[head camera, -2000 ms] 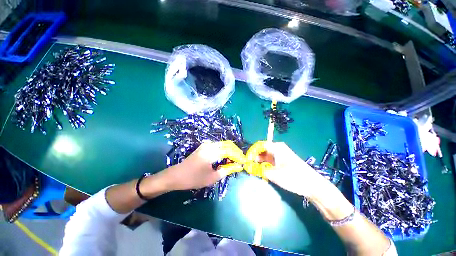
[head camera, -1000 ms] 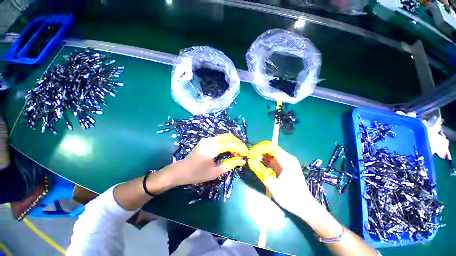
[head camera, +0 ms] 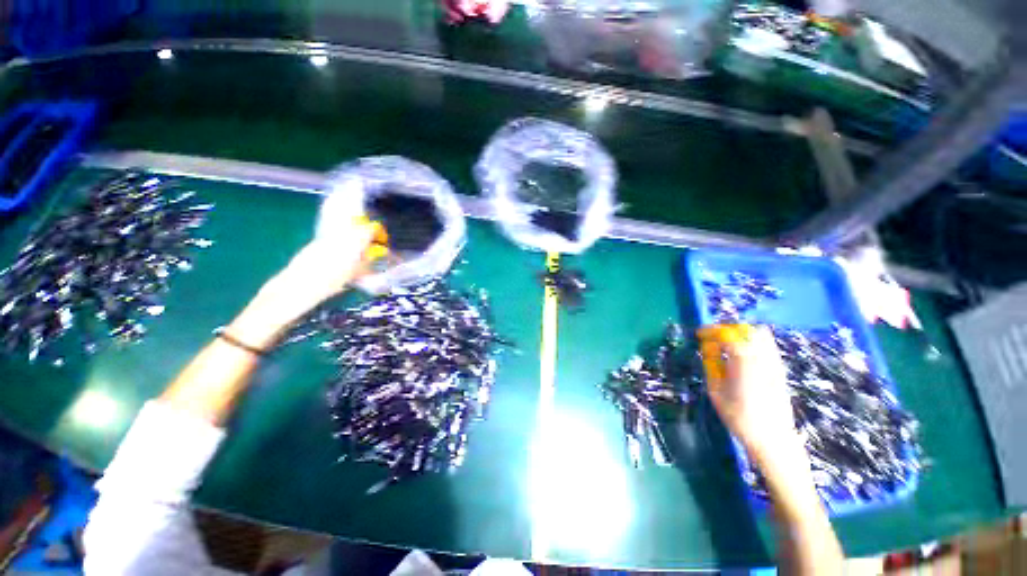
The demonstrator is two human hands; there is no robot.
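My left hand (head camera: 351, 250), with yellow finger cots, is at the left rim of the left clear plastic bag (head camera: 448, 242), which holds black parts; its fingertips are blurred and I cannot tell if they hold anything. My right hand (head camera: 738, 366), also with yellow finger cots, is over the left side of the blue plastic tray (head camera: 828, 275), which is full of black-and-silver pieces (head camera: 845, 422); its grip is hidden. The central pile (head camera: 411, 377) of black-and-silver pieces lies in front of the left bag. A small right pile (head camera: 648, 394) lies left of the tray.
The right clear plastic bag (head camera: 603, 180) stands behind a small scatter of black parts (head camera: 569, 288) by the yellow tape line (head camera: 548, 338). A far-left pile (head camera: 107, 264) and far-left blue tray (head camera: 77, 126) are at the left. A metal rail (head camera: 248, 170) edges the dark green conveyor.
My hands were together over the central pile and have moved apart. My left hand went to the left bag, my right hand to the blue tray. The view has shifted.
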